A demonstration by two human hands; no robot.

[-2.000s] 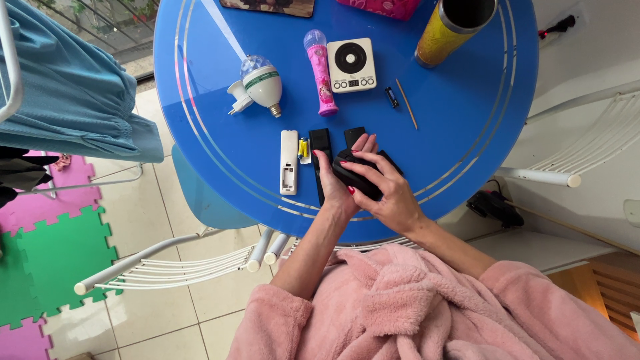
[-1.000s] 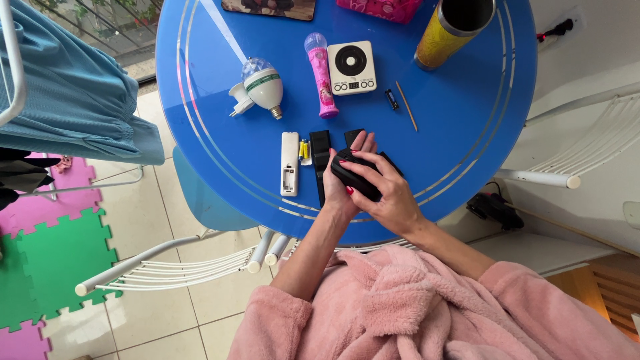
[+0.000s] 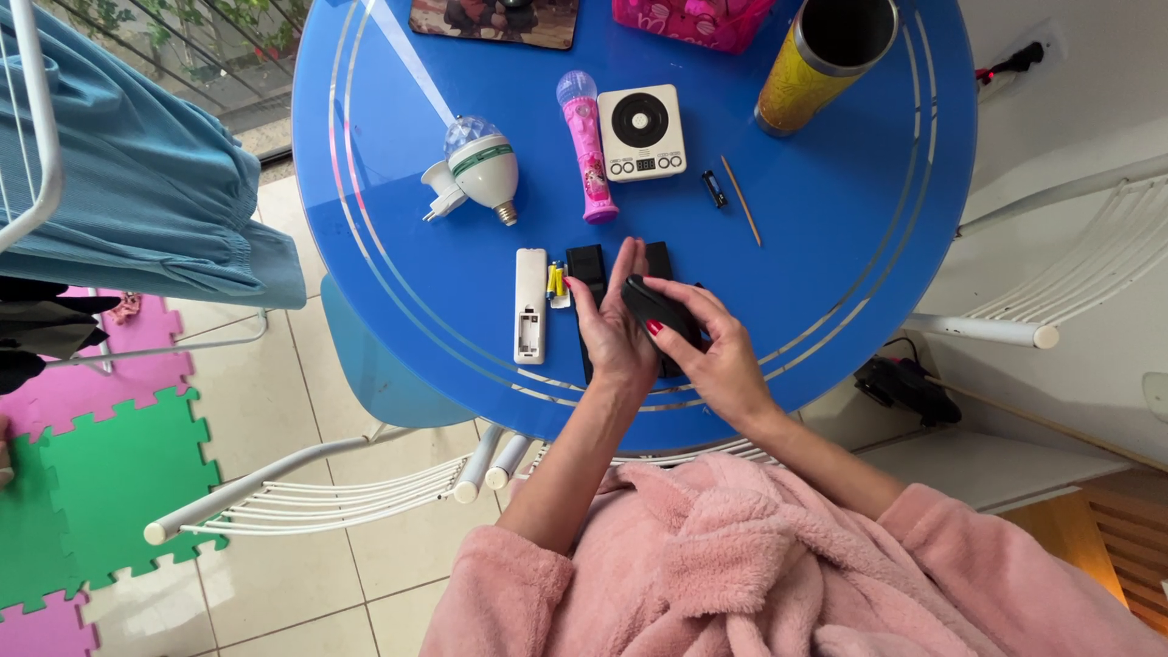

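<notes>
My right hand (image 3: 716,351) grips a black rounded device (image 3: 662,313), which looks like a computer mouse, by its sides. Beside it, my left hand (image 3: 620,333) is palm up with its fingers apart, close to the device; whether they touch is unclear. Beneath the hands lie two long black objects, perhaps remote controls, the left one (image 3: 585,265) and the right one (image 3: 658,261), both partly covered. Left of them are small yellow batteries (image 3: 556,279) on a small white piece, and a white remote control (image 3: 530,306) with its battery compartment uncovered.
On the blue round table (image 3: 438,301) are a disco light bulb (image 3: 484,169), a pink toy microphone (image 3: 587,151), a white device with a black dial (image 3: 641,132), a black battery (image 3: 714,189), a thin wooden stick (image 3: 741,201) and a yellow tumbler (image 3: 808,78). White chairs flank the near edge.
My left hand has opened away from the black device, which both hands held around before. My right hand now has it alone, tilted over the left palm.
</notes>
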